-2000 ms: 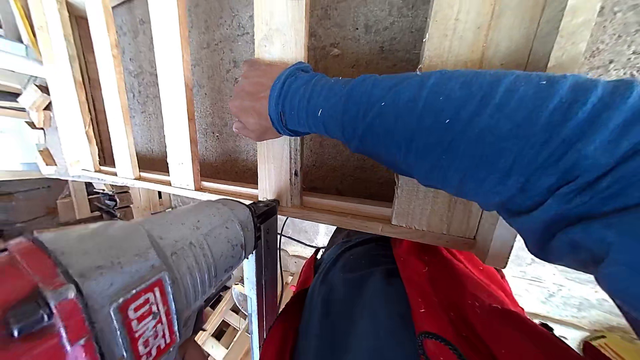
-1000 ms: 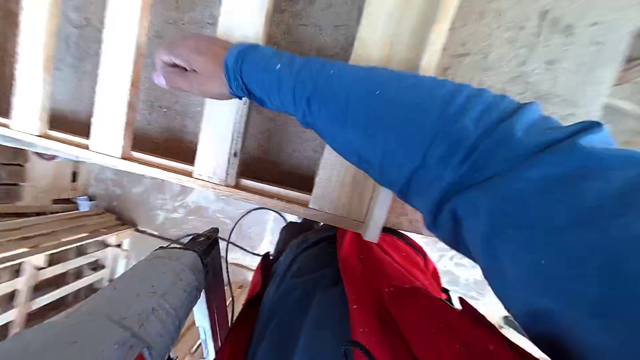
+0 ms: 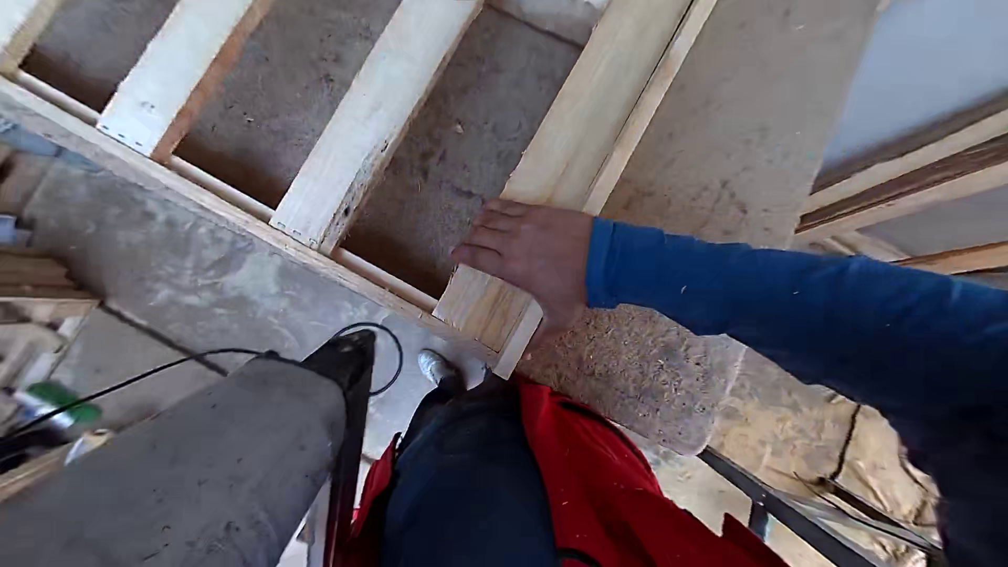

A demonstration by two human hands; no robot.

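My right hand (image 3: 535, 256), in a blue sleeve, lies across a wide wooden board (image 3: 598, 102) near its lower end, with the fingers over its left edge. A thinner strip (image 3: 654, 87) runs along the board's right side. This end of the frame meets a long wooden rail (image 3: 236, 220). Farther left, pale wooden slats (image 3: 378, 118) cross to the same rail, with staple marks by their ends. The grey body of a pneumatic nail gun (image 3: 197, 465) fills the lower left, its black nose end (image 3: 346, 358) below the rail. My left hand is out of view.
A grey work surface (image 3: 504, 102) shows between the slats. A thin black cable (image 3: 157, 366) loops behind the nail gun. Stacked lumber (image 3: 39, 276) stands at the left. More wooden framing (image 3: 906, 181) is at the right, above a dark metal bar (image 3: 787, 504) and brown sheeting (image 3: 843, 449).
My right hand has moved from a slat to the lower end of the wide board at the right. The view has swung right and tilted.
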